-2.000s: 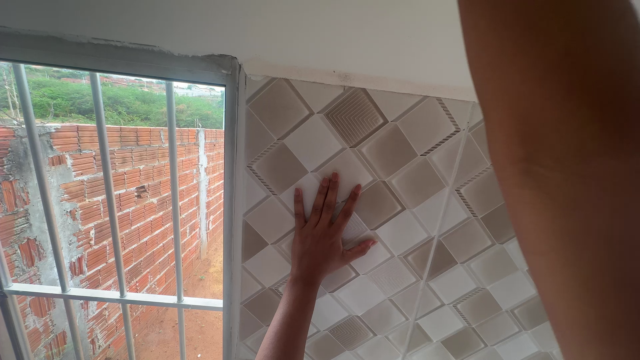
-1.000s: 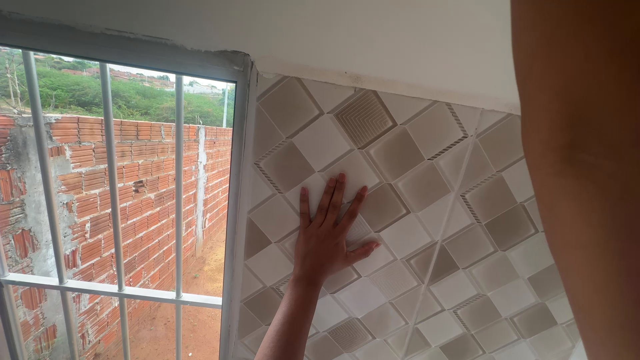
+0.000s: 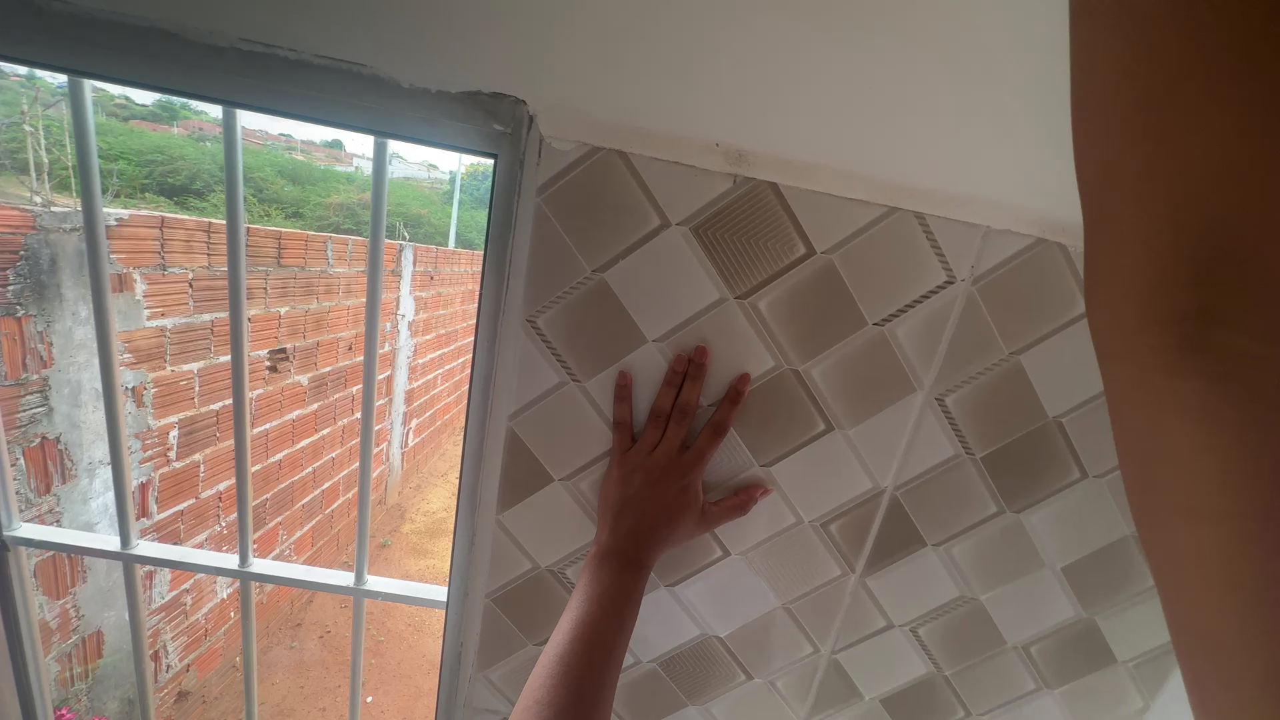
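Observation:
My left hand (image 3: 665, 465) lies palm down against a tiled wall (image 3: 840, 390), its fingers apart and pointing up, the thumb out to the right. It grips nothing. The tiles carry a diamond pattern in white, beige and brown, some with ribbed or striped details, and a pale joint (image 3: 905, 450) runs slanting to the right of the hand. My right arm (image 3: 1180, 330) is raised close to the camera along the right side; its hand is out of the frame.
Left of the tiles is a window with a grey frame (image 3: 490, 380) and metal bars (image 3: 238, 330). Through it show a hollow red brick wall (image 3: 310, 380), bare soil and green bushes. A plain white surface (image 3: 800, 90) borders the tiles above, with a rough edge.
My left hand stays spread on the tiles in all frames. The raised right arm sits further toward the right edge than two seconds ago.

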